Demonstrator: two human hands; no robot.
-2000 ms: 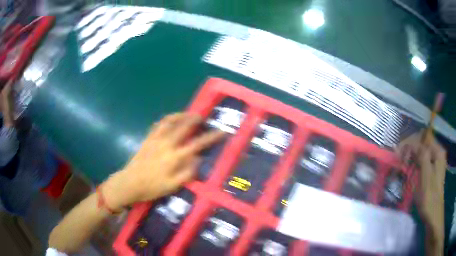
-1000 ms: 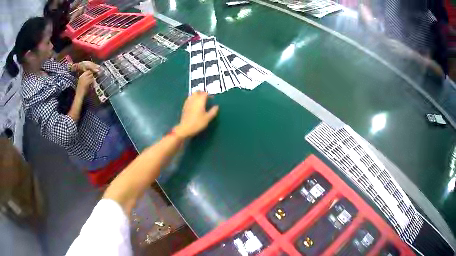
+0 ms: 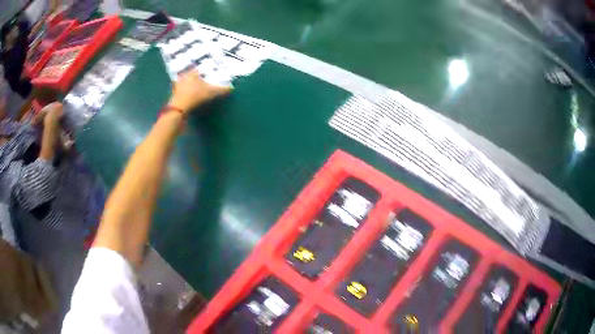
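Observation:
My left hand (image 3: 192, 92) is stretched out to the far left, its fingertips at the near edge of the fanned white sheets with black shapes (image 3: 212, 55). The thumb points right, apart from the fingers, and I see nothing held; the image is blurred there. The red foam tray (image 3: 262, 256) lies at an angle at the lower right, cut off by the bottom edge. Black phones with open backs (image 3: 334, 228) sit in its pockets, with silver-white patches at one end and gold spots at the other. My right hand is out of the picture.
Fanned white sheets with rows of thin black bars (image 3: 430, 147) lie beyond the tray on the green bench (image 3: 280, 124). Another person's hand (image 3: 51, 116) is at the left, near silvery parts (image 3: 98, 85). Red trays (image 3: 78, 55) stand at the far upper left.
My left hand went from over the tray to the fanned sheets at far left, and remains there. My right hand and the white backing sheet, seen two seconds ago, are out of view. The view has shifted.

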